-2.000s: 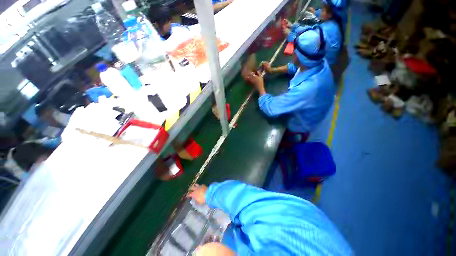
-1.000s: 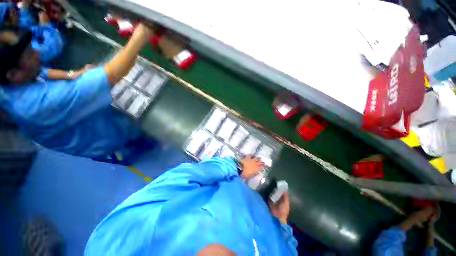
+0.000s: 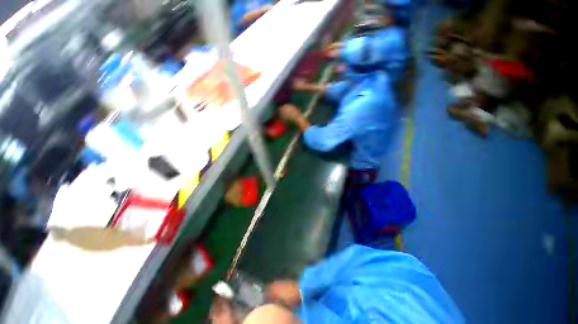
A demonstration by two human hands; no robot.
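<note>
The frame is blurred. My right hand [image 3: 283, 293] is at the bottom edge, below a blue sleeve, with its fingers unclear. My left hand [image 3: 220, 310] is partly cut off at the bottom edge, left of it. A small whitish thing [image 3: 223, 289] and a greyish blurred thing [image 3: 250, 293] lie between and above the hands; whether either is held cannot be told. Small red boxes stand on the green belt [image 3: 218, 221]: one with a brown flap [image 3: 248, 191], others lower left [image 3: 201, 259].
A pale rail [image 3: 253, 221] divides belt from dark green bench [image 3: 295, 215]. A slanting post [image 3: 247, 120] crosses the view. The raised white surface [image 3: 82, 272] holds an open red box [image 3: 166, 224]. A worker in blue [image 3: 364, 114] sits ahead, near a blue stool [image 3: 386, 207].
The view has swung from the tray and bench back along the line toward the seated worker. The clear tray with whitish units is no longer clearly visible; my hands are now low at the bottom edge.
</note>
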